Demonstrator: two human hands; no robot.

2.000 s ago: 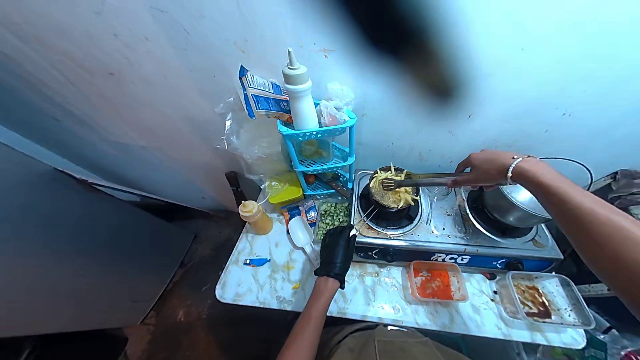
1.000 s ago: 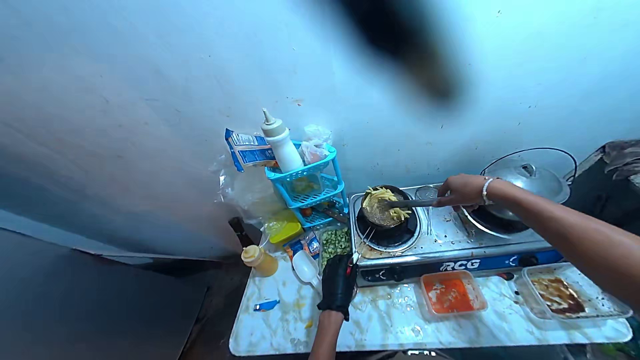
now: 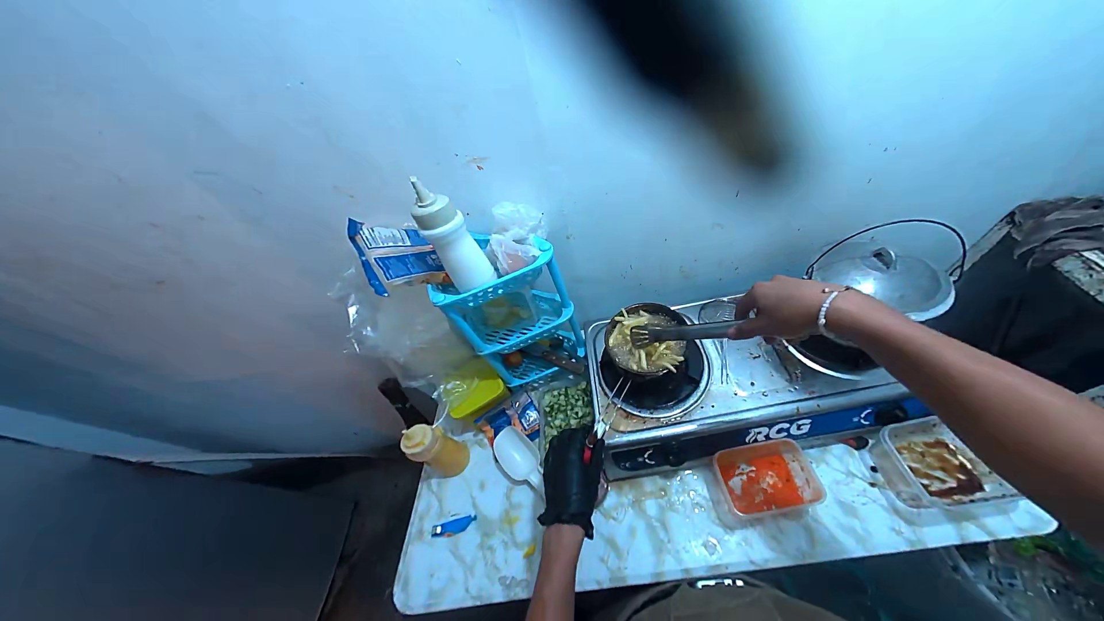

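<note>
My right hand (image 3: 780, 308), bare with a bead bracelet, grips metal tongs (image 3: 694, 331). Their tips rest among pale cut fries (image 3: 649, 354) in bubbling oil inside a small dark pan (image 3: 636, 373) on the left burner of a two-burner gas stove (image 3: 742, 388). My left hand (image 3: 571, 479), in a black glove, is closed around the pan's wire handle (image 3: 614, 405) at a red part, just left of the stove's front corner. Beside that hand are a white plastic scoop (image 3: 516, 454) and a clear tub of chopped green vegetable (image 3: 566, 407).
A lidded metal pot (image 3: 893, 280) stands on the right burner. Before the stove are a tub with orange-red sauce (image 3: 768, 481) and a brown-stained tub (image 3: 949, 470). At left stand a blue plastic rack (image 3: 504, 323) with a white squeeze bottle (image 3: 461, 250), and a yellow sauce bottle (image 3: 438, 450).
The tongs and my right hand have shifted slightly at the pan; both hands keep their holds. The view has moved.
</note>
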